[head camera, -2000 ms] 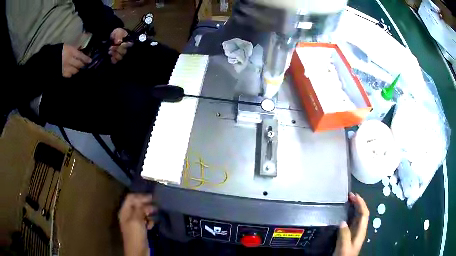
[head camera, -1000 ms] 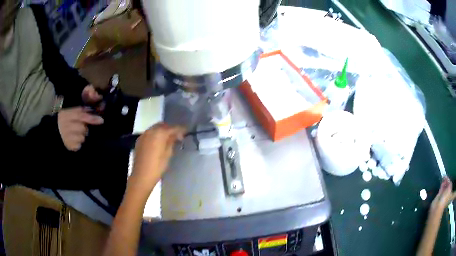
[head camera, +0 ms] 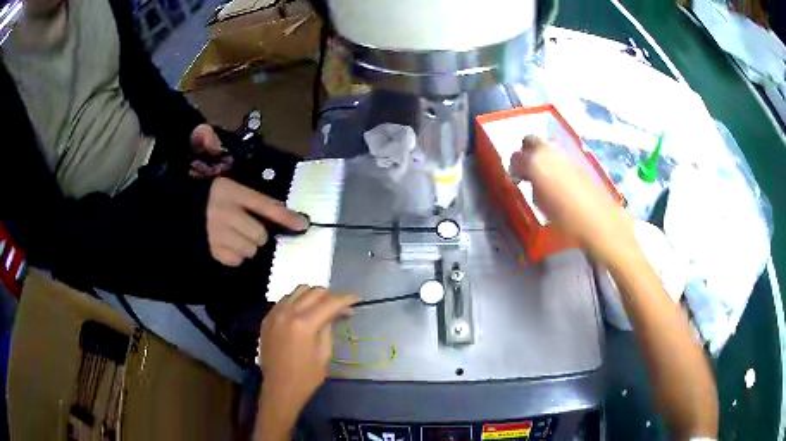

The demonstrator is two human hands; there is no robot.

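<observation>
My left hand (head camera: 297,340) holds a stem assembly (head camera: 388,301) by its left part; its white disc (head camera: 431,292) is over the slotted clamp bar (head camera: 458,308). A second stem (head camera: 362,227) lies across the support pad (head camera: 308,232) to the nest block (head camera: 422,245), its white disc (head camera: 447,229) on the nest below the horn tip (head camera: 446,185). The coworker's hand (head camera: 246,220) touches this stem's dark left end. My right hand (head camera: 552,177) is in the orange box (head camera: 536,245), over its white contents; its fingertips are blurred, so whether they hold anything is unclear.
The cream machine head (head camera: 431,26) hangs above the plate. Right of it are a clear plastic bag (head camera: 732,232), a green pointed tip (head camera: 652,162) and a white tub (head camera: 659,245). Yellow bands (head camera: 366,351) lie on the plate. A seated coworker (head camera: 82,103) and a carton (head camera: 164,379) are at left.
My left hand has drawn back from the nest with a stem. My right hand has moved from the far right into the box. The coworker's hand has reached in, and another stem lies on the nest.
</observation>
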